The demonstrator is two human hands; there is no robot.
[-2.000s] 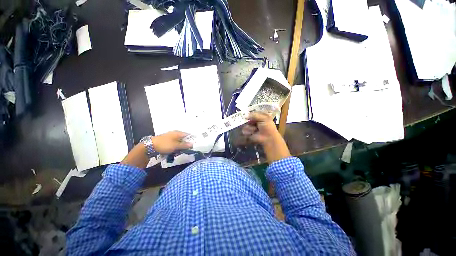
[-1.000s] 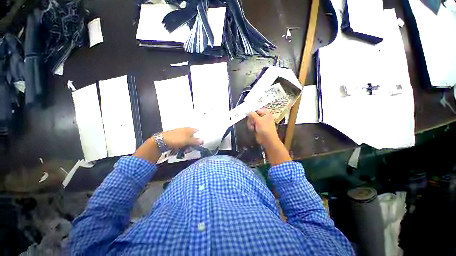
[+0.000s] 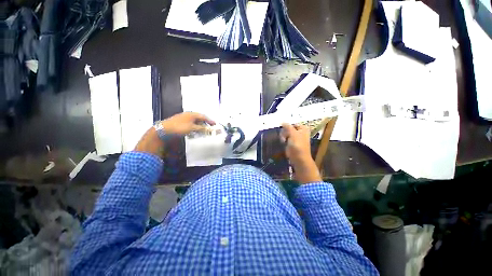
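Observation:
A long white printed ticket strip (image 3: 310, 114) slants across the pin box (image 3: 305, 90) to the large white-topped panel stack. My left hand (image 3: 184, 125) pinches the strip's blurred left end, above a pair of small white-topped panel stacks (image 3: 240, 89). A dark narrow loop (image 3: 237, 141) lies just right of its fingertips. My right hand (image 3: 296, 141) has curled fingers just below the strip, in front of the box; whether it grips anything is hidden. The open box shows speckled contents behind the strip.
Another pair of stacks (image 3: 136, 108) lies left. Fanned cut strips (image 3: 286, 35) hang over a block at the back. A wooden stick (image 3: 353, 56) crosses the table beside the large panel stack (image 3: 412, 145). Rolled bundles (image 3: 49, 48) lie far left. A grey roll (image 3: 389, 240) stands below the edge.
The strip now reaches farther right, over the box onto the large stack. My left hand has moved up slightly from the front edge. The view has shifted, moving the table's things right and up.

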